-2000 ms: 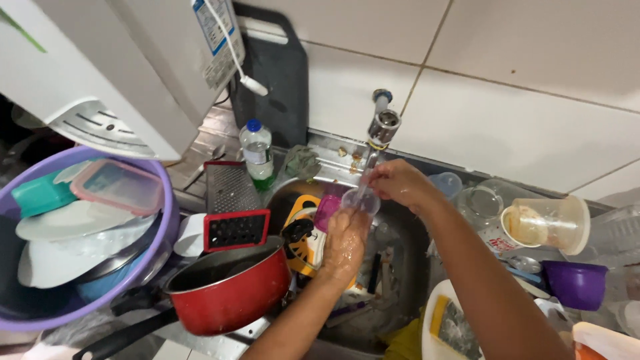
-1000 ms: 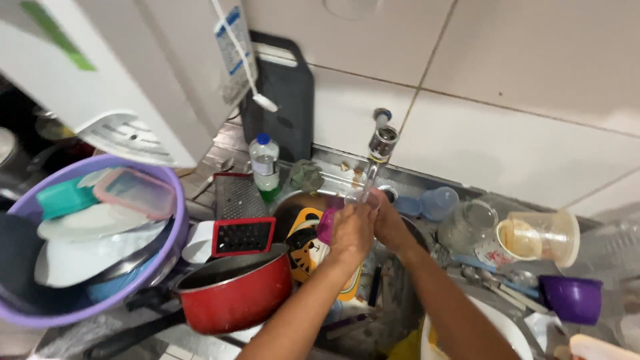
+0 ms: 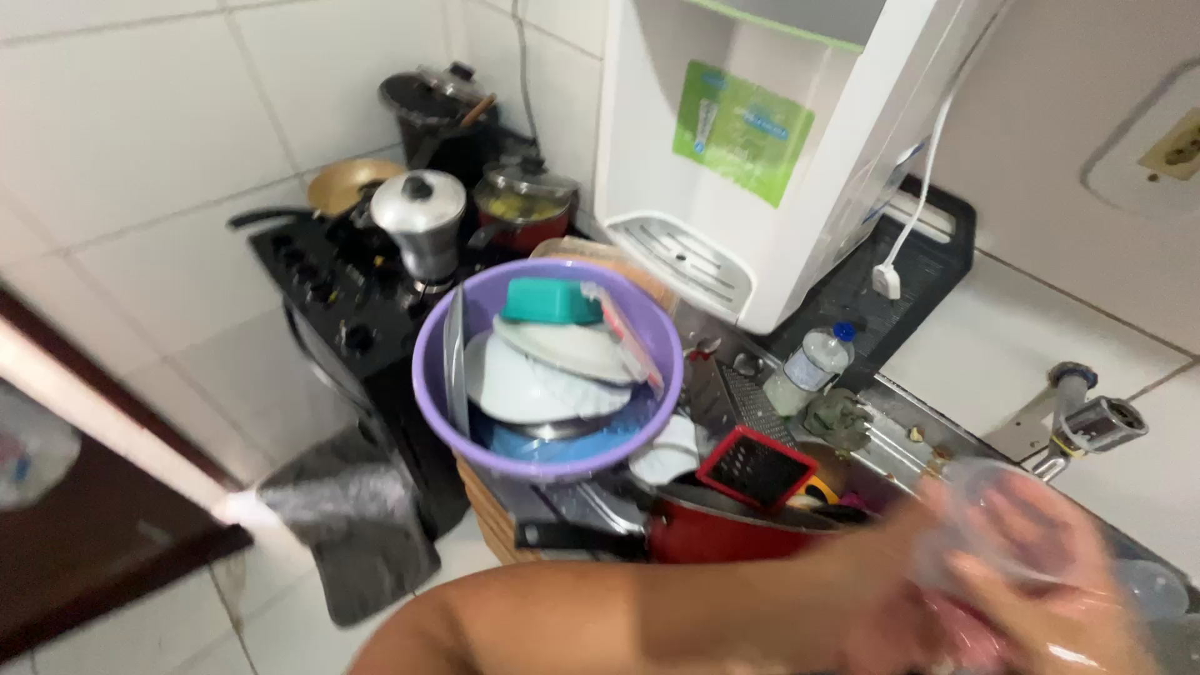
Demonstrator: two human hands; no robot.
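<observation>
At the lower right, blurred by motion, my left hand (image 3: 900, 581) and my right hand (image 3: 1059, 581) are together around a clear plastic cup (image 3: 1012, 516). Something pink shows between the hands, too blurred to name. The wall faucet (image 3: 1102, 422) is just above and to the right of them. To their left is a red saucepan (image 3: 731, 534) with a black handle, and a red-framed grater (image 3: 757, 466) lies across its rim. Behind the pan stand a blue-capped plastic bottle (image 3: 811, 370) and a crumpled greenish scrubber (image 3: 837, 419).
A purple basin (image 3: 427, 403) holds dishes and a teal container (image 3: 551, 300). Behind it stands a white water dispenser (image 3: 712, 141). A black stove (image 3: 328, 281) on the left bears a moka pot (image 3: 419, 220) and several pans. A black cutting board (image 3: 900, 272) leans at the wall.
The view has swung far to the left, bringing the stove and the front of the dispenser into sight. Both hands stay together with the clear cup between them.
</observation>
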